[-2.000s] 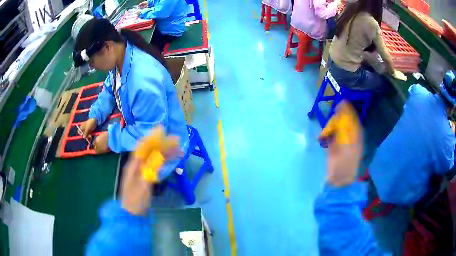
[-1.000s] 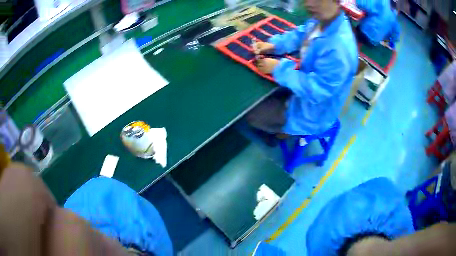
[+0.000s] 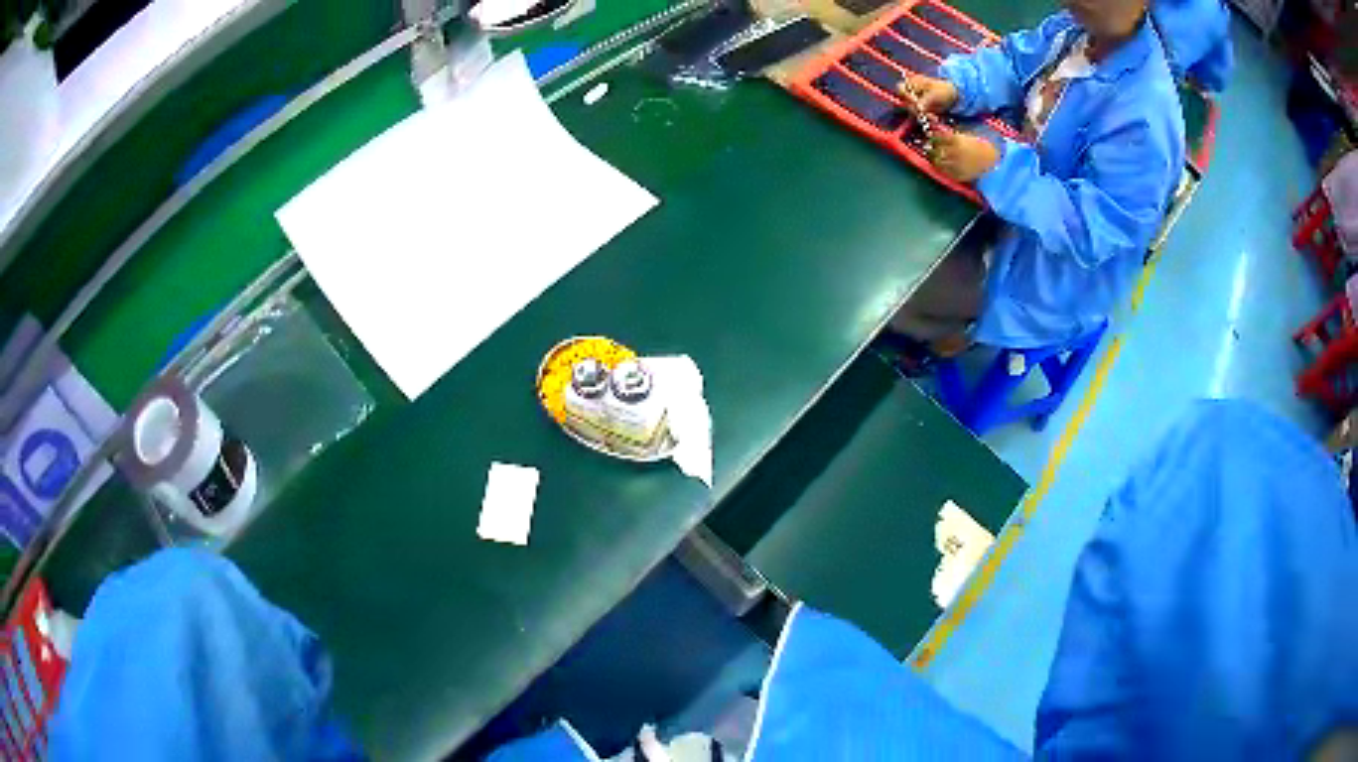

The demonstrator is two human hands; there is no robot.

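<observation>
Neither of my hands shows clearly; only my blue sleeves show at the lower left and lower right, and a small blurred bit of skin lies at the bottom right corner. On the green bench stands a round metal dish with orange finger cots and two pale bottles with round silver tops. A white cloth hangs over the dish's right rim. A small white wipe lies flat to the left of the dish. A large white paper sheet lies behind it.
Rolls of tape sit on a clear bag at the left. A seated person in blue works at a red tray at the upper right. A lower green surface holds a crumpled white piece.
The view has turned from the aisle to the bench. The raised hands with orange finger cots have dropped out of clear view. The dish and paper now show sharply.
</observation>
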